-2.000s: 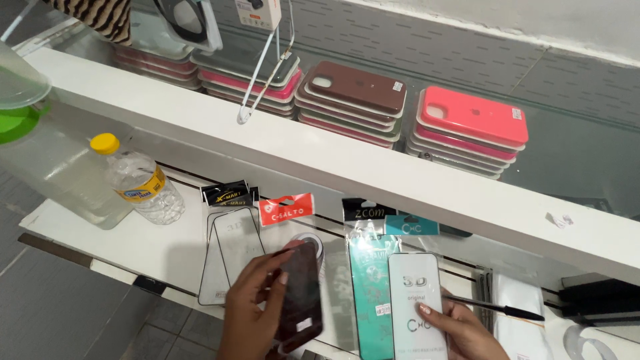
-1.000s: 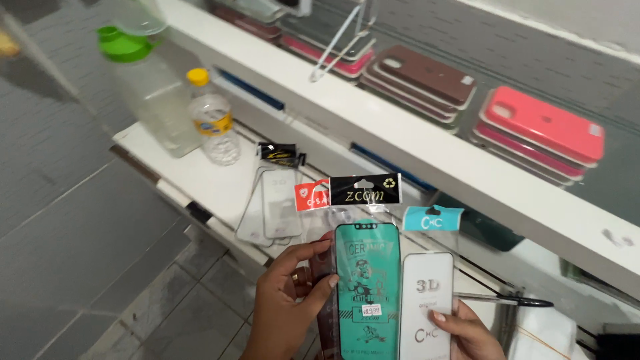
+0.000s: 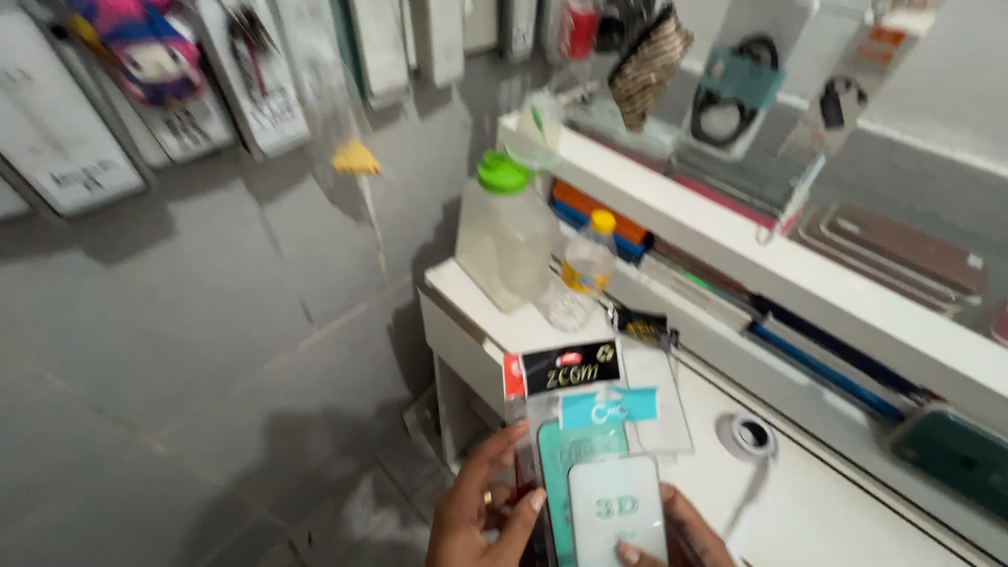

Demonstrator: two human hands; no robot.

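My left hand (image 3: 484, 504), with a ring on one finger, grips a small stack of packs from the left side. In it are a dark red pack with a red header (image 3: 513, 376) and a green screen protector pack (image 3: 555, 480) with a black header. My right hand (image 3: 685, 528) holds a white screen protector pack (image 3: 617, 500) with a blue header, which overlaps the front of the green one. Behind the headers, other screen protector packs (image 3: 661, 402) lie on the white counter (image 3: 835, 504), beside a black packet header (image 3: 642, 324).
A green-lidded plastic jug (image 3: 508, 236) and a yellow-capped bottle (image 3: 589, 256) stand at the counter's far end. A roll of tape (image 3: 748, 437) lies at right. Phone cases (image 3: 906, 252) are stacked on the glass shelf. Packaged goods (image 3: 268, 94) hang on the grey wall.
The dark red pack, then the green one, came into my left hand. The white pack has moved from beside the green one to over its front. The view has swung left toward the wall.
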